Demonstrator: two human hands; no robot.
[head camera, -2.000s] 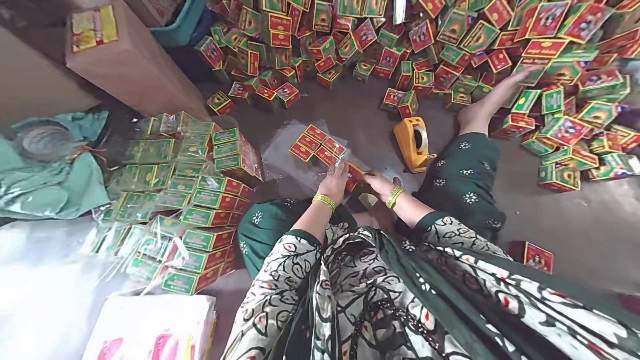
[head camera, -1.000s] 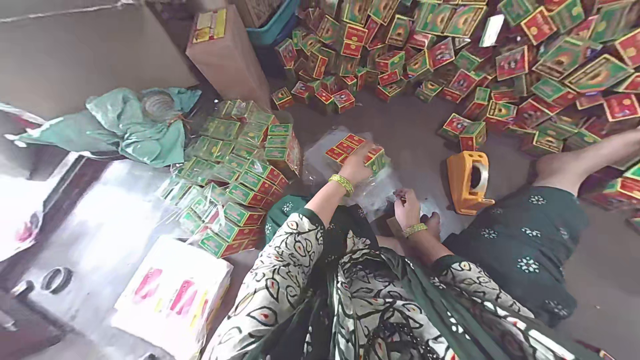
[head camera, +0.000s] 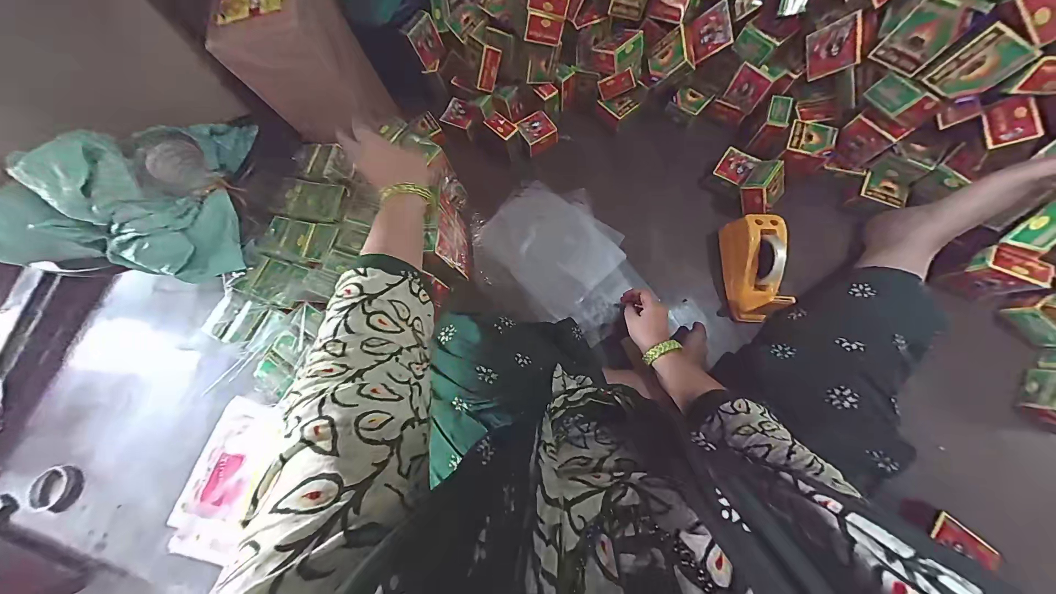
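My left hand (head camera: 388, 161), blurred, reaches over the far end of the stacked packs of green and red boxes (head camera: 309, 202) wrapped in clear film; whether it grips a pack I cannot tell. Clear plastic sheets (head camera: 557, 243) lie flat on the floor between my arms. My right hand (head camera: 646, 320) is near their close edge with its fingers curled; whether something thin is pinched there is unclear. To its right stands an orange tape dispenser (head camera: 752, 264) with a roll of tape in it.
Many loose green and red boxes (head camera: 747, 87) cover the far floor. A cardboard carton (head camera: 297, 70) stands behind the stack, a green plastic bag (head camera: 124, 206) left of it. Printed plastic packaging (head camera: 223, 478) and a tape roll (head camera: 56, 488) lie near left. A single box (head camera: 964, 538) is at lower right.
My left hand has moved left from the plastic sheets to the wrapped stack. The group of boxes it held over the sheets a second ago is gone from there. My right hand stays near the sheets.
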